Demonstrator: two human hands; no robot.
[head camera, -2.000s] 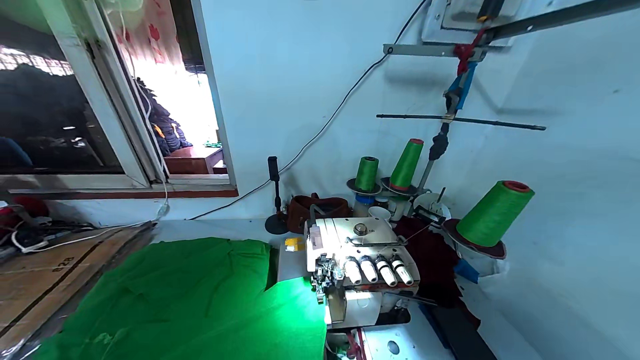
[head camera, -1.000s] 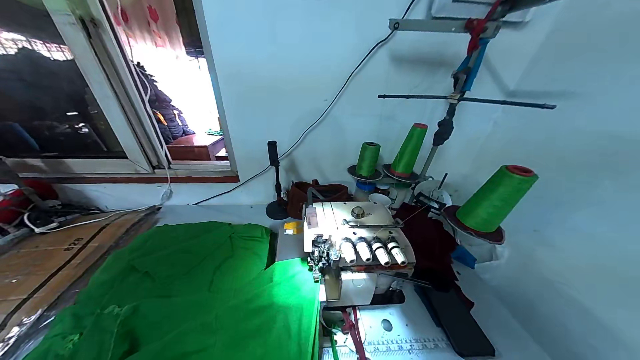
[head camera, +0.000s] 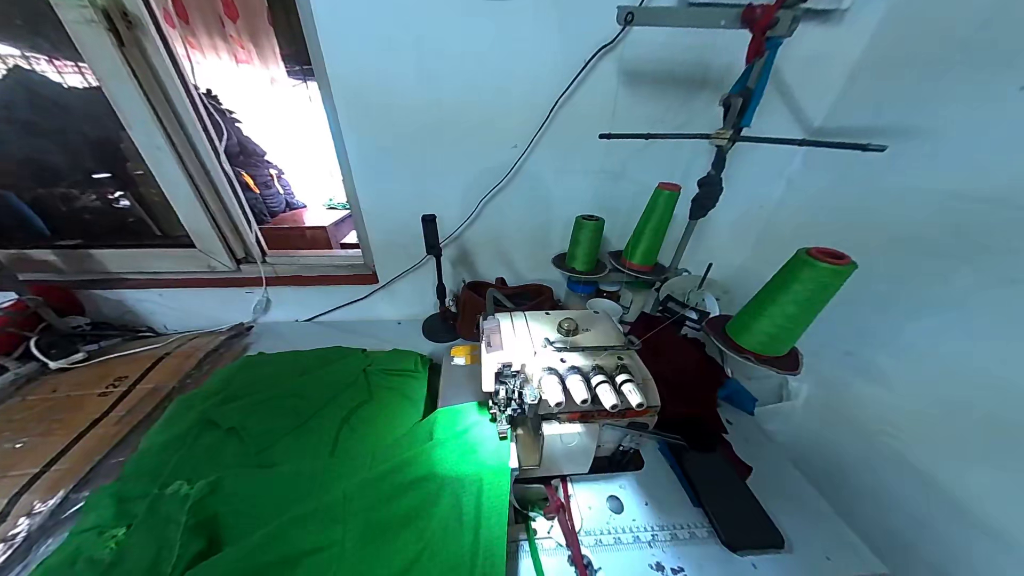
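Neither of my hands shows in the head view. Green fabric (head camera: 320, 472) lies spread over the left and middle of the table, its right edge reaching the needle area of a white overlock sewing machine (head camera: 572, 360). A lamp lights the cloth beside the presser foot. Cones of green thread (head camera: 792, 302) stand on holders behind and to the right of the machine. Red strips of cloth (head camera: 566, 520) hang at the machine's front, next to a narrow green strip (head camera: 534, 546).
A black phone-like slab (head camera: 728, 500) and dark maroon cloth (head camera: 680, 376) lie right of the machine. A black stand (head camera: 440, 320) and brown pouch (head camera: 508, 298) are behind it. Cardboard (head camera: 72, 424) is at left, below a window. A thread stand's crossbar (head camera: 740, 140) juts out above.
The view has tilted down somewhat, showing more of the table front with its printed ruler. Nothing else has plainly moved.
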